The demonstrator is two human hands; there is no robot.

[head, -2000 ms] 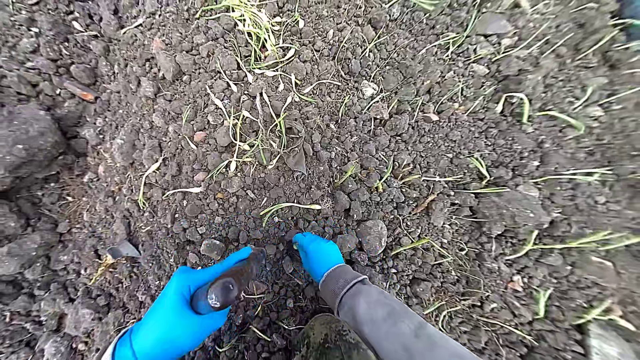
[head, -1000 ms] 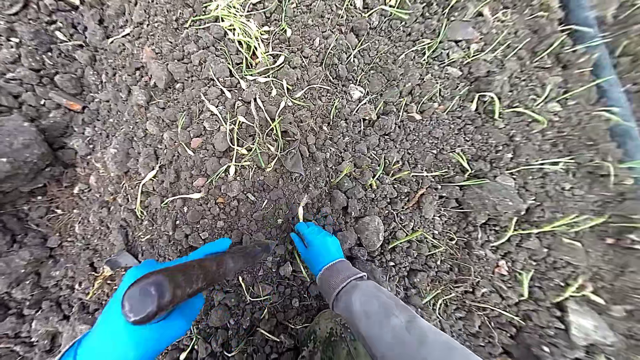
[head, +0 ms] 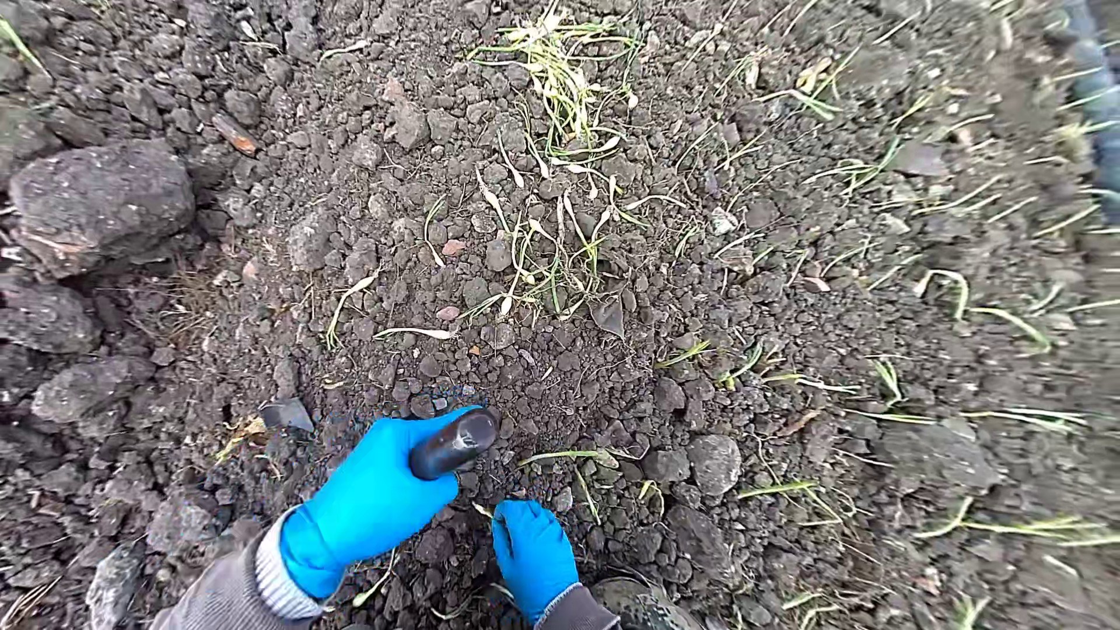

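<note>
My left hand (head: 372, 499), in a blue glove, is closed around a dark, rounded tool handle (head: 455, 444); the rest of that tool is hidden by the hand and the angle. To its lower right, my gloved right hand (head: 534, 556) is down at the soil with its fingers together. A small pale bulb tip (head: 482, 509) shows at those fingertips, though whether they grip it is hard to tell. Just above the right hand a green seedling (head: 569, 455) lies on the soil. Loose seedlings with pale bulbs (head: 560, 254) are scattered farther up, below a denser bunch of them (head: 564, 87).
Large clods or stones (head: 103, 206) lie along the left side. Rows of green shoots (head: 787, 488) stand or lean in the lumpy soil on the right. A bluish pipe or hose (head: 1094, 96) runs along the upper right edge. A rounded stone (head: 715, 464) sits right of my hands.
The tool handle, lying slanted with much of its length showing a second ago, now points its end toward the camera. My right hand is lower and farther left relative to the rounded stone.
</note>
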